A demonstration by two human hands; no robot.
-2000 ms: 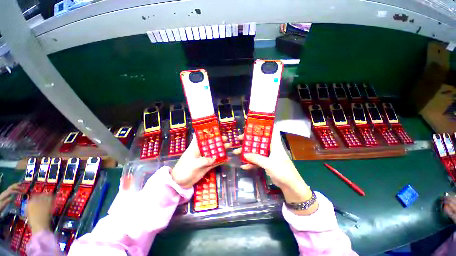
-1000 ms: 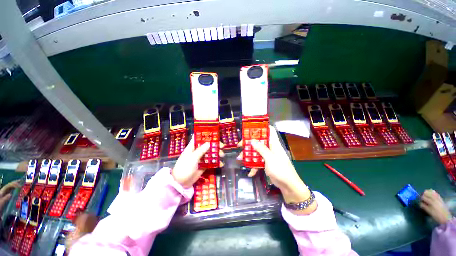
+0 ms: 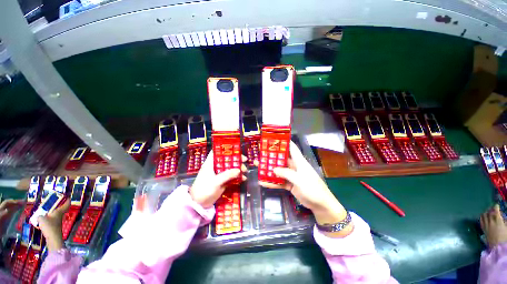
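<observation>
My left hand (image 3: 208, 182) holds an open red flip phone (image 3: 226, 150) upright, thumb on the lower keypad. My right hand (image 3: 303, 180) holds a second open red flip phone (image 3: 274, 152) beside it, thumb at the lower right of the keypad. Both main displays glow white under a dark round window. The two phones are apart, above a clear blister tray (image 3: 256, 239). Another red phone (image 3: 228, 213) lies in the tray below my left hand. Several open phones with dark displays stand behind, partly hidden by my hands.
Rows of open phones (image 3: 398, 138) stand on a brown board at right, beside a white paper sheet (image 3: 325, 142). A red pen (image 3: 382, 198) and a dark pen (image 3: 384, 238) lie nearer. A coworker's hands handle a phone (image 3: 49, 206) at left; another hand (image 3: 493, 226) is at right.
Both phones have come closer together and more upright, then shifted slightly left. My right thumb has moved lower on the keypad. The blue block at right is gone from view.
</observation>
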